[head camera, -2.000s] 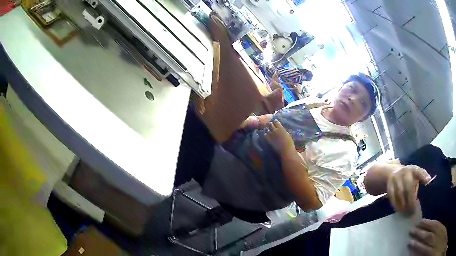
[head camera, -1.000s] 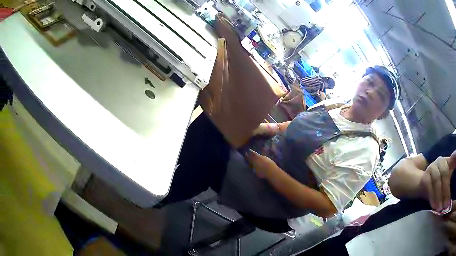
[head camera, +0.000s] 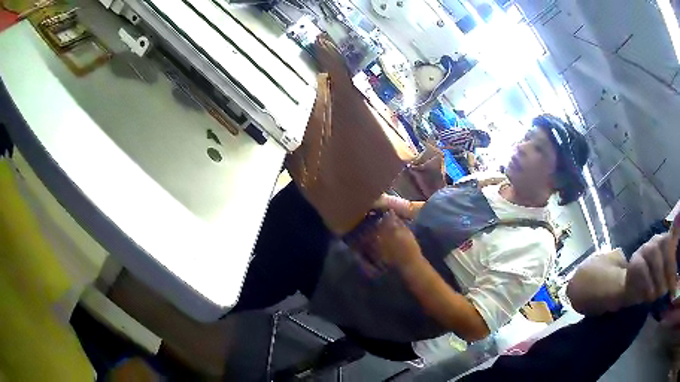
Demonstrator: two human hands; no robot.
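Note:
Neither of my hands is in view. Nearest in front are a white table [head camera: 183, 220] and a large brown panel [head camera: 350, 153], tilted beside the table's end, with several edges showing at its left side. A seated person in a grey apron has their hands at the panel's lower end. A blurred yellow thing [head camera: 33, 291], probably yellow panels, fills the lower left edge.
A long white machine part [head camera: 224, 56] with dark slots lies over the table. A brass-coloured frame [head camera: 74, 45] lies at the table's far left. Another person's hand [head camera: 649, 276] and dark clothing show at the right edge. A metal-legged stand [head camera: 298, 343] is below.
The white sheet by the other person's hands at the right has gone out of view. The seated person's head has turned, and their near hand has moved at the panel's lower end. The view has shifted.

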